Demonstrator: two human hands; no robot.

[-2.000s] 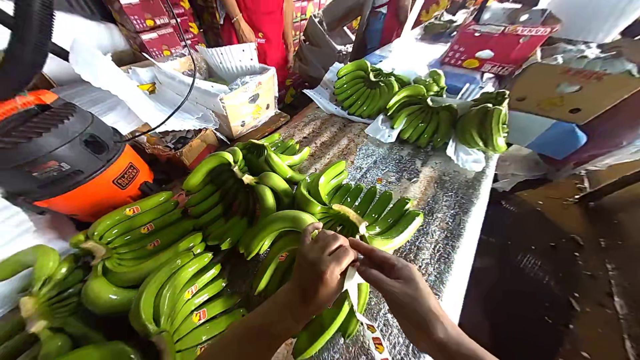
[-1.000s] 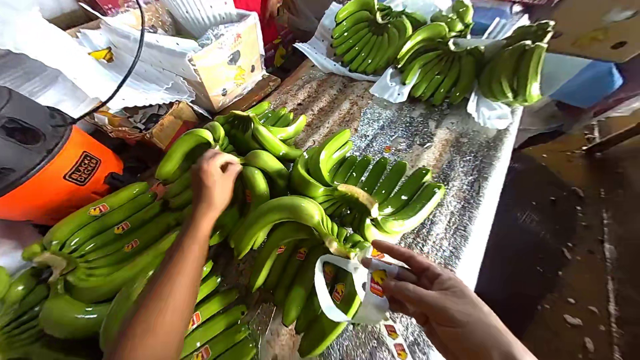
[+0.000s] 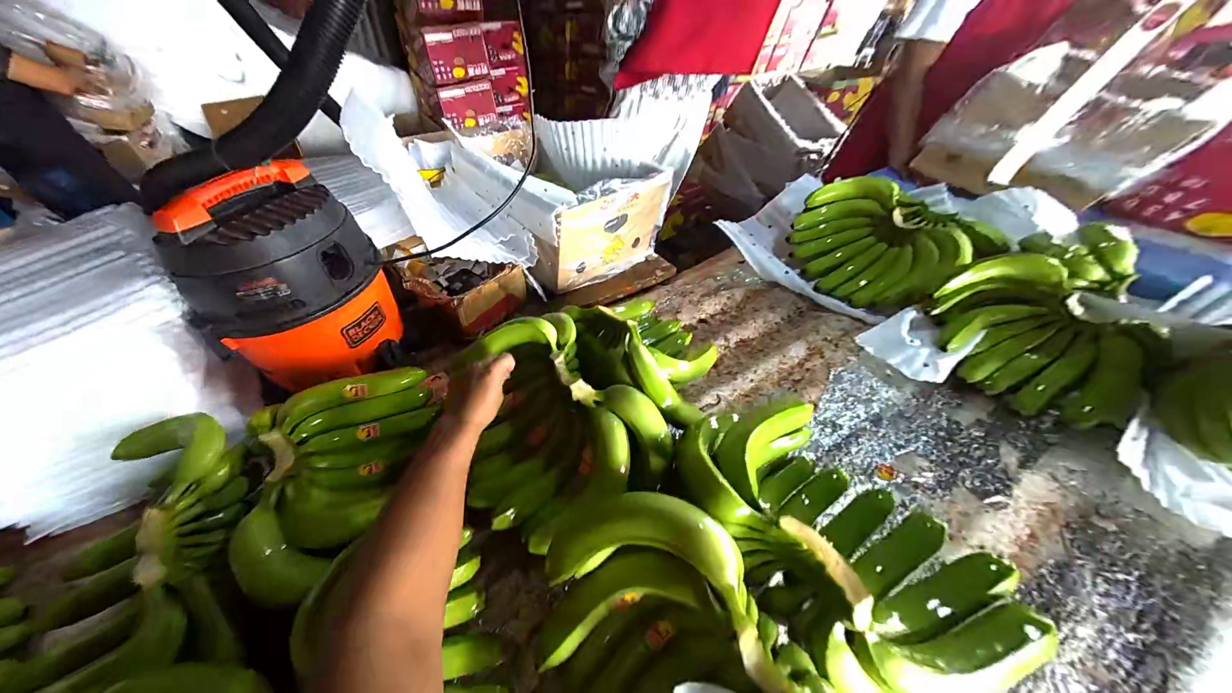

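Observation:
My left hand (image 3: 478,393) rests against a hand of green bananas (image 3: 525,452) near the middle of the view; its fingertips are hidden from me, so its grip cannot be told. To its left lies a bunch of green bananas with small stickers (image 3: 361,433). Another stickered bunch (image 3: 635,568) is at the lower middle, beside a bunch with a pale cut crown (image 3: 828,563). One more green bunch (image 3: 630,361) lies just beyond my hand. My right hand is out of view. A small loose sticker (image 3: 885,472) is on the wet tabletop (image 3: 924,423).
A black and orange Black+Decker vacuum (image 3: 279,274) stands at the left, its hose (image 3: 289,106) rising. Behind the table are an open cardboard box (image 3: 611,231) and a small carton (image 3: 481,294). More bananas (image 3: 876,236) lie on white liner sheets at the right. A person (image 3: 914,87) stands behind.
The view has swung left and up. My right hand, which held the white sticker strip a second ago, has left the view. My left hand remains at the bananas left of centre.

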